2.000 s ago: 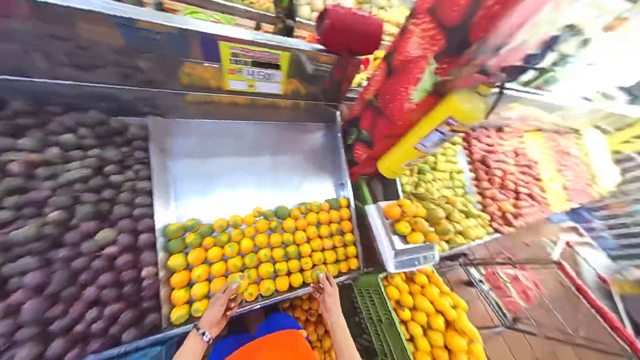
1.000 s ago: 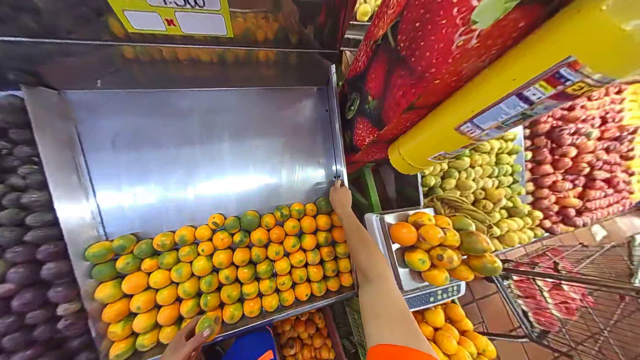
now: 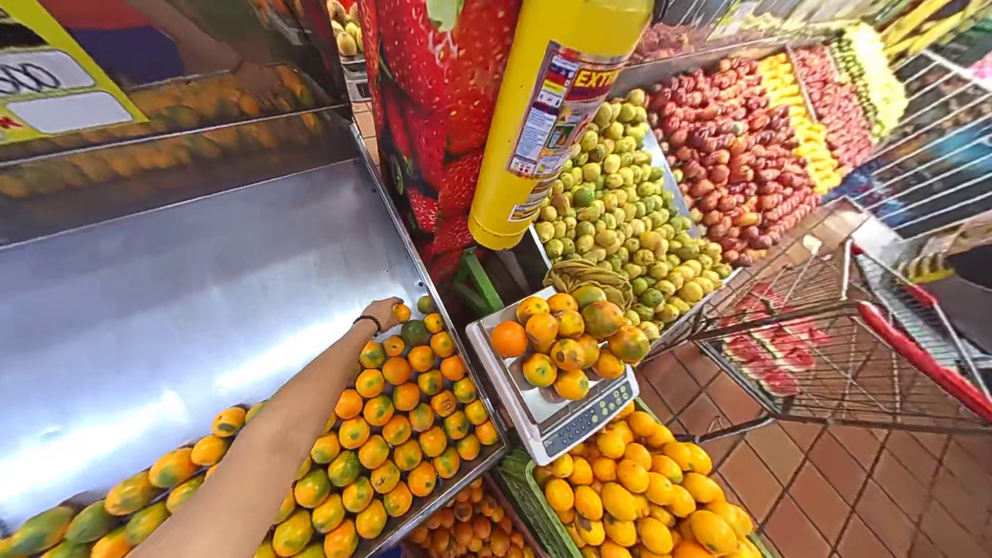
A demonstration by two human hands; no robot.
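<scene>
My left hand [image 3: 381, 313], with a dark bracelet at the wrist, has its fingers on a small orange fruit [image 3: 401, 312] at the upper right end of the fruit rows. A green fruit [image 3: 425, 304] lies just right of it, and a larger dark green one [image 3: 415, 333] below. Rows of orange-green fruit [image 3: 397, 370] fill the lower part of the metal display tray [image 3: 194, 256]. My left forearm crosses the tray and hides part of the rows. My right hand is out of view.
Right of the tray stands a scale [image 3: 535, 411] heaped with fruit [image 3: 568, 350], above a green crate [image 3: 535, 496] of yellow-orange fruit [image 3: 620, 480]. A yellow extinguisher [image 3: 535, 132] hangs by a strawberry-print column [image 3: 442, 85]. A wire shopping cart [image 3: 821, 349] stands at right.
My left hand has moved from the lower rows to the tray's right side. My right hand, at the tray's right edge a second ago, has left view. The view has swung right.
</scene>
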